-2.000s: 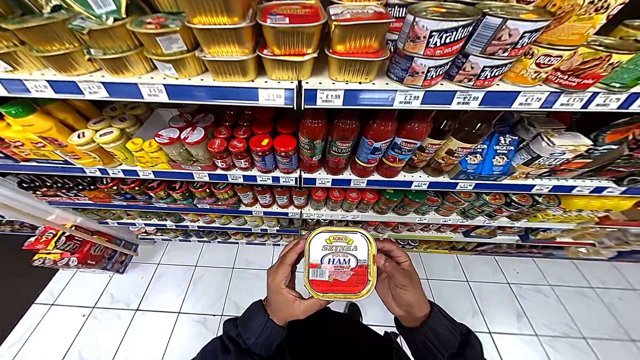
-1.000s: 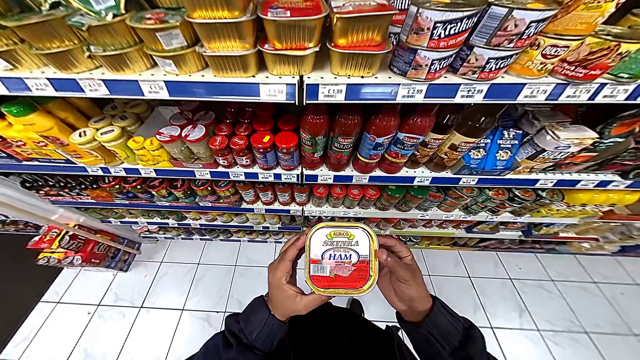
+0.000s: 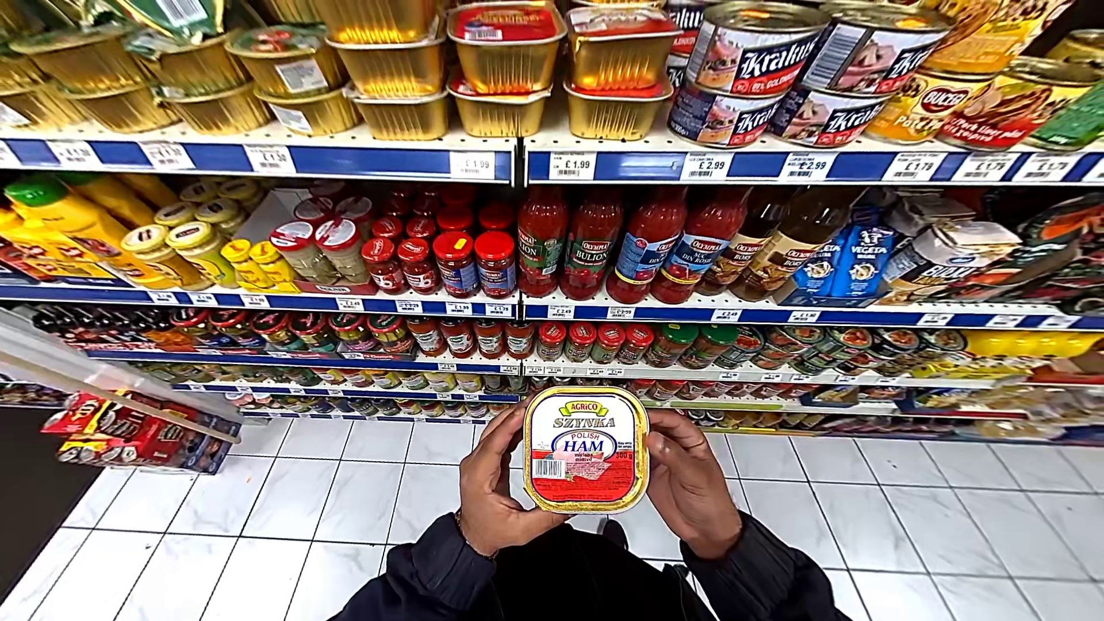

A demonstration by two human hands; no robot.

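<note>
A square gold-rimmed tub of ham (image 3: 586, 450) with a white and red printed lid is held up in front of my body, its lid facing me. My left hand (image 3: 500, 487) grips its left side, the thumb along the lower edge and the fingers behind. On the right side, my right hand (image 3: 693, 483) holds the tub with its fingers at the rim and upper corner. Similar gold foil tubs with red lids (image 3: 504, 47) are stacked on the top shelf ahead, next to stacked tins (image 3: 749, 52).
Below the top shelf edge (image 3: 388, 164) stand red sauce bottles (image 3: 593, 246), jars with red lids (image 3: 455, 259) and yellow squeeze bottles (image 3: 69, 216). Lower shelves hold more jars (image 3: 608, 341). A box of red packages (image 3: 138, 431) sits at the left above white floor tiles (image 3: 289, 504).
</note>
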